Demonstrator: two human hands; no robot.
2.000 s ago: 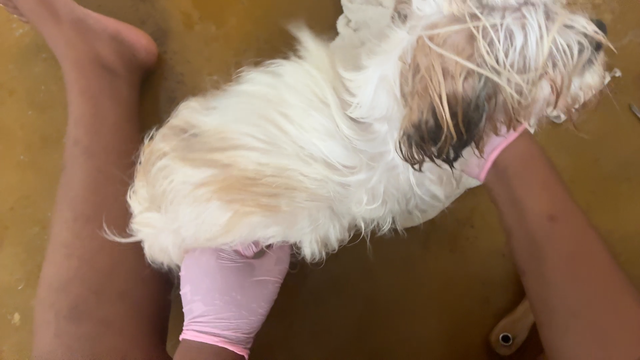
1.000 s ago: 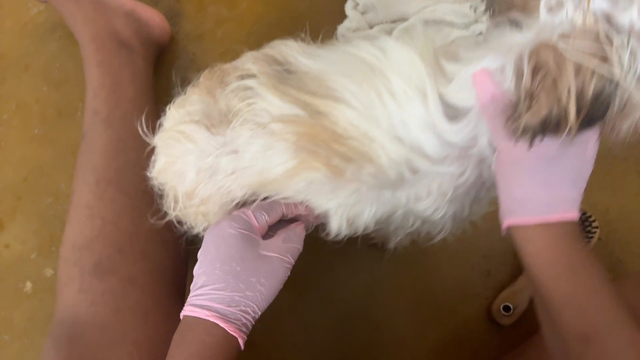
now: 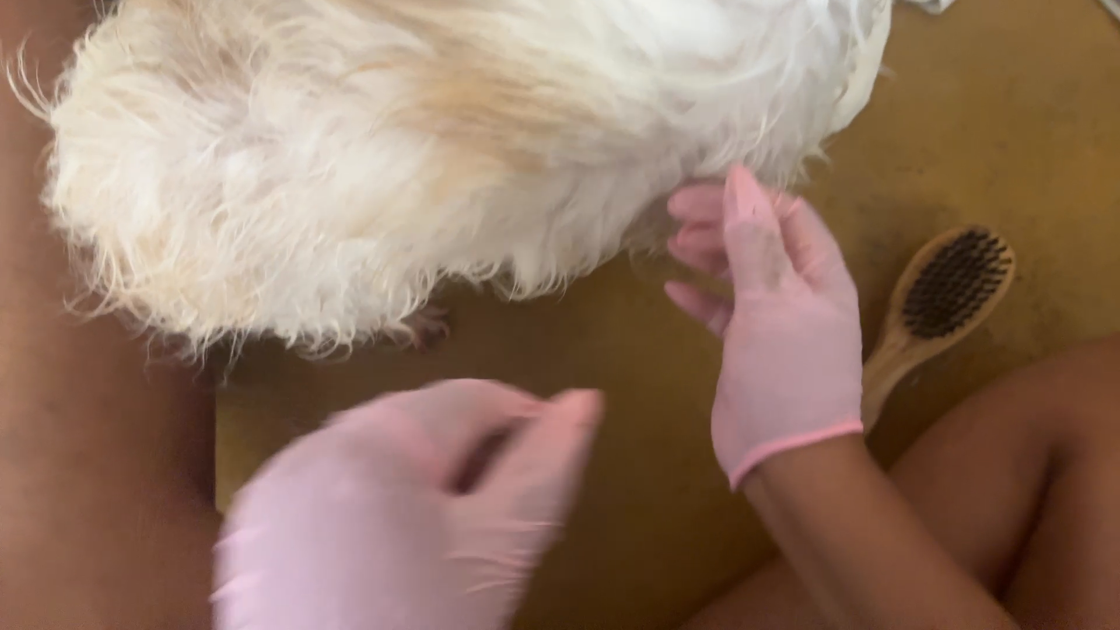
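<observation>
A dog with long white and tan fur (image 3: 394, 149) fills the upper left of the head view; its head is out of frame. My left hand (image 3: 394, 499), in a pink glove, is blurred in the lower middle, off the fur, with thumb and fingertips close together; whether anything is between them cannot be told. My right hand (image 3: 770, 315), also gloved in pink, is at the edge of the dog's fur with fingers apart and nothing visible in it. Below the fur, a dark paw (image 3: 429, 325) shows.
A wooden hairbrush (image 3: 954, 284) with dark bristles lies on the yellow-brown floor (image 3: 1015, 149), right of my right hand. My bare legs are at the left edge and lower right. A bit of pale cloth (image 3: 932, 4) shows at the top right.
My left hand has come away from the dog's fur. My right hand has left the area by the dog's head and is now by its lower side. The view has shifted closer.
</observation>
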